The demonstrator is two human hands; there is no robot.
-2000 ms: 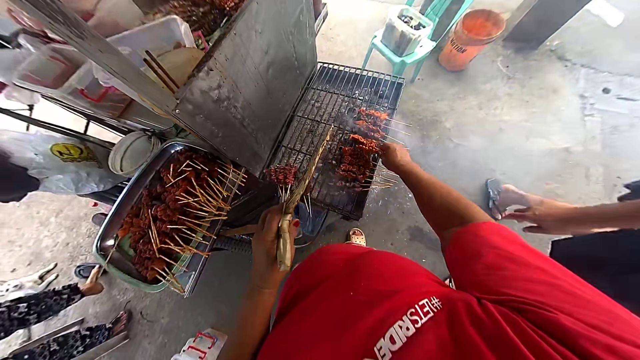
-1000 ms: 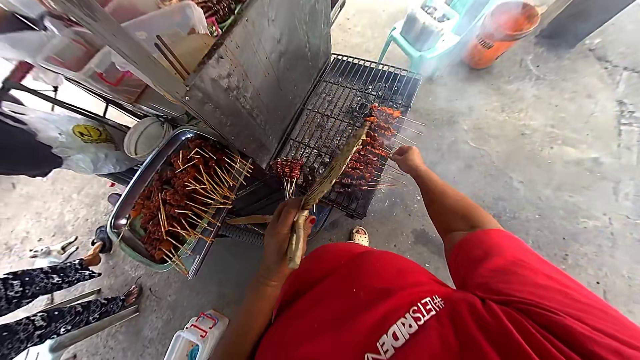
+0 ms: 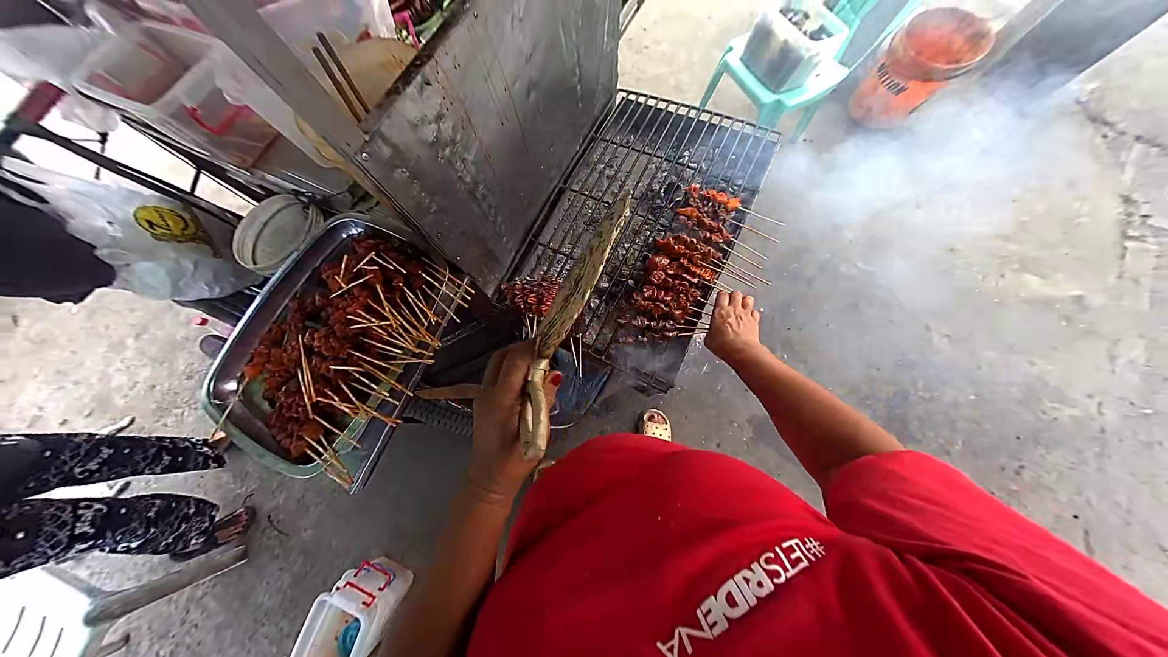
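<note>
My left hand [image 3: 502, 415] is closed around the handle of a woven hand fan [image 3: 584, 278], seen nearly edge-on above the near part of the wire grill grate [image 3: 630, 155]. Several skewers of reddish meat [image 3: 680, 269] lie in a row across the grate, sticks pointing right. My right hand [image 3: 733, 324] is at the stick ends of the nearest skewers; whether its fingers grip a stick cannot be told. A small bunch of skewered meat [image 3: 531, 297] sits at the grate's left corner, beside the fan. Left of the grill, a metal tray [image 3: 239, 351] holds a heap of skewered meat.
An upright metal sheet [image 3: 511, 119] borders the grill's left side. Beyond the grill are a green plastic chair [image 3: 771, 96] bearing a container and an orange bucket [image 3: 912, 73]. Smoke drifts at the right. Another person's legs [image 3: 109, 465] are at the left, a plastic container [image 3: 351, 611] below.
The fan has swung to a narrower, nearly edge-on angle since one second ago. My right hand stays by the skewer sticks. Smoke has spread near the bucket.
</note>
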